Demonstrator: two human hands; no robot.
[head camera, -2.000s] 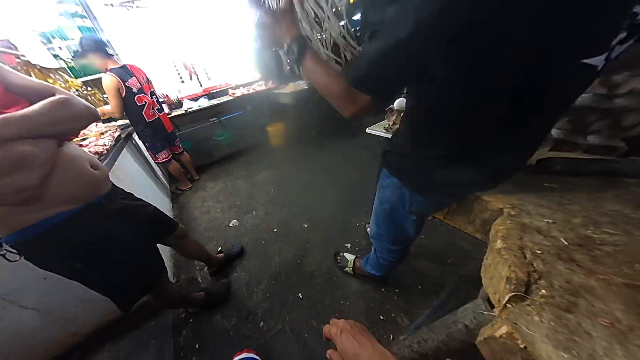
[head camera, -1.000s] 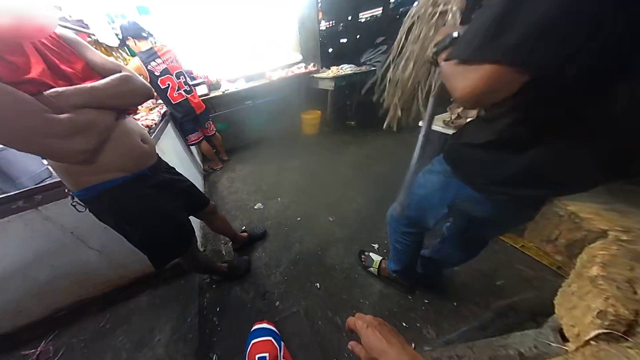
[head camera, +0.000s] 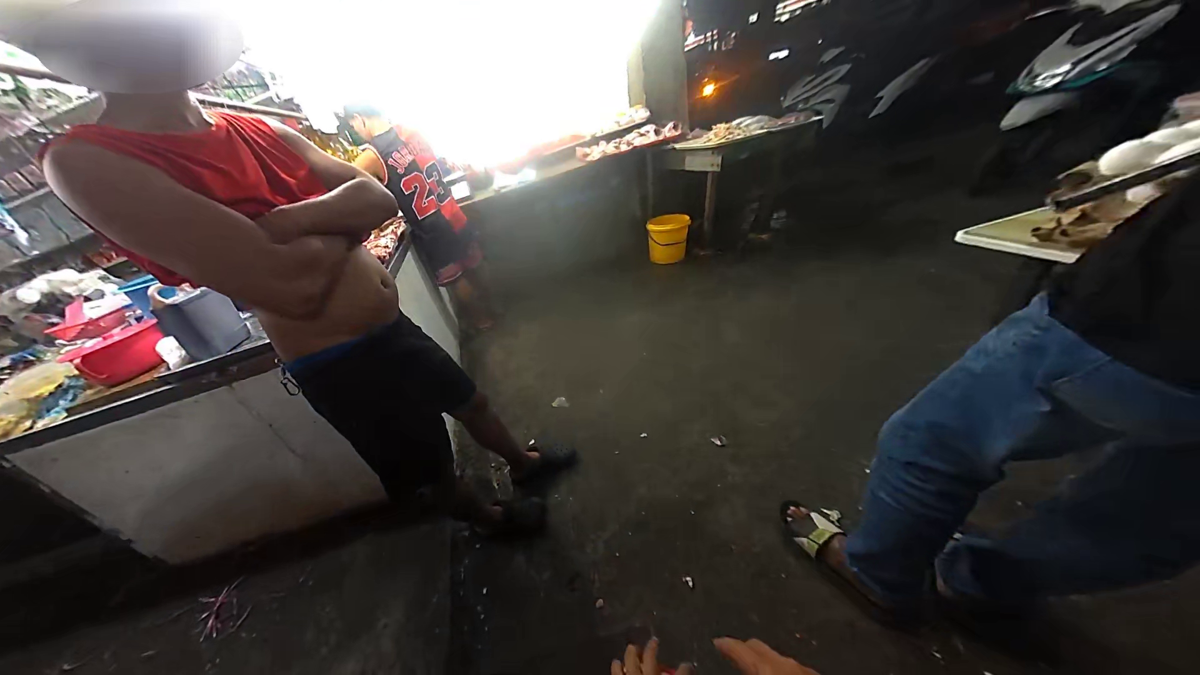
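Observation:
At the bottom edge of the head view, the fingers of my left hand (head camera: 647, 660) show, spread a little, with nothing seen in them. Just to their right is my right hand (head camera: 761, 658), cut off by the frame, its visible fingers reaching over the dark floor and holding nothing that shows. A bit of red lies between the two hands, mostly hidden. Small pale scraps (head camera: 689, 582) lie on the floor beyond them. The palms of both hands are out of view.
A person in a red top (head camera: 319, 234) stands at left, arms crossed, by a counter with a red basin (head camera: 117, 352). Another in a jersey (head camera: 422, 187) stands behind. At right, a person in jeans (head camera: 994, 441) stands near a tray (head camera: 1017, 234). A yellow bucket (head camera: 667, 239) stands farther back.
The view has swung right to left, showing more of the left counter. The person in jeans now shows farther right, and the bundle of strips held before is out of view. Left fingers have come into view.

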